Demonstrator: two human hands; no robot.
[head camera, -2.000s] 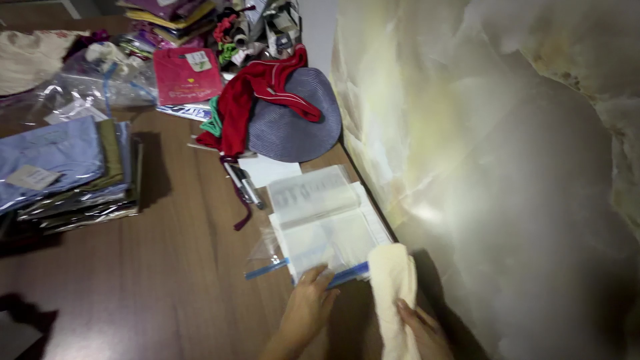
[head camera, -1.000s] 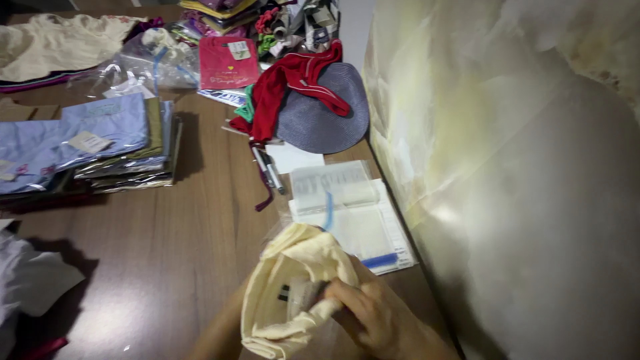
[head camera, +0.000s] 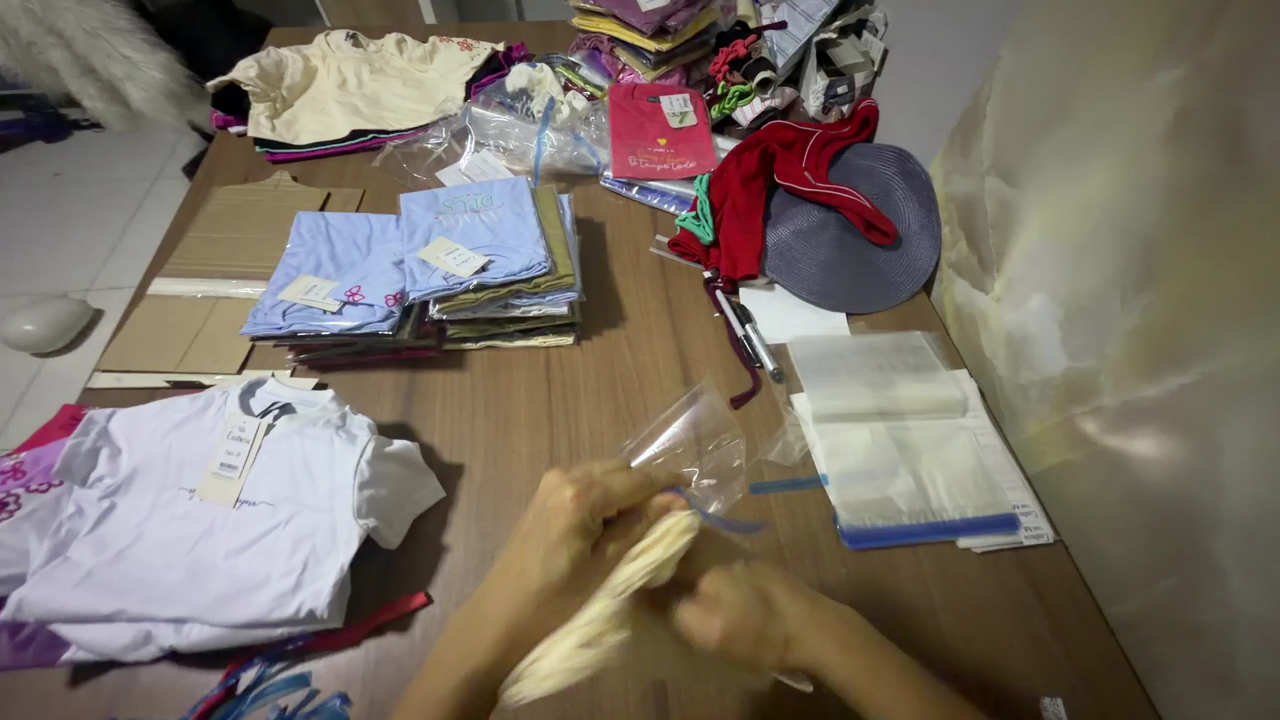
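Note:
A folded cream cloth garment (head camera: 605, 615) hangs between my two hands, low in the middle of the view. My left hand (head camera: 590, 510) is closed on a clear plastic bag (head camera: 695, 450) with a blue strip at its mouth, and touches the top of the garment. To the right, my right hand (head camera: 745, 610) is blurred, its fingers curled beside the cloth; what it grips cannot be told. Right of my hands lies a stack of clear bags with blue edges (head camera: 890, 440) on white paper.
White T-shirt (head camera: 240, 520) with a tag at left; blue strips (head camera: 280, 695) below it. Bagged blue garments (head camera: 475, 240) and cardboard (head camera: 220, 240) lie beyond. Farther back are a cream shirt (head camera: 350, 90), a red garment (head camera: 740, 200), a grey hat (head camera: 860, 230), and pens (head camera: 755, 340). A curtain-like sheet (head camera: 1130, 300) borders the right.
The cream garment was held open one second ago and now hangs narrow and slanted. The clear bag now stands out beyond my left hand. The view has shifted toward the left side of the table.

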